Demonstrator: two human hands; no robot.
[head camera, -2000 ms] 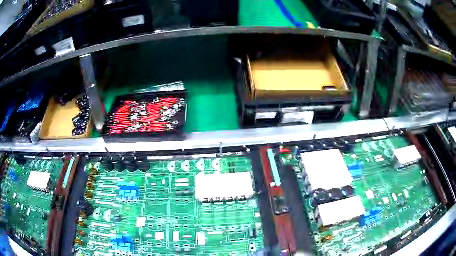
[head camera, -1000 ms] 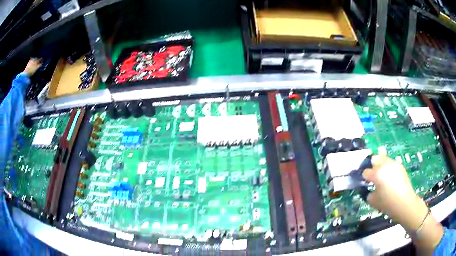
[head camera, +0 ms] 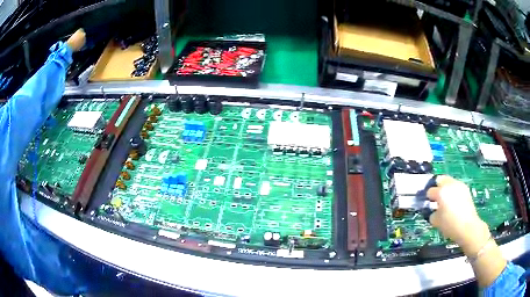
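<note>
My left hand, in a blue sleeve, reaches to dark trays on the shelf at upper left; its fingertips are not clear. My right hand is over the right green circuit board. Its black-covered fingertips are at the right end of the lower white block; whether they grip it or another piece is unclear. A large white block and a row of black capacitors stand just above it. The middle board carries blue components, a white block row and black capacitors.
A third board lies at left. Dark red-brown bars separate the boards. Behind the metal edge are a tray of red leads, a tan tray with black parts and a tan box in a black bin.
Over the last second the view has shifted, so boards and shelf sit further right. More of my left arm shows, still at the shelf. My right hand stays by the lower white block.
</note>
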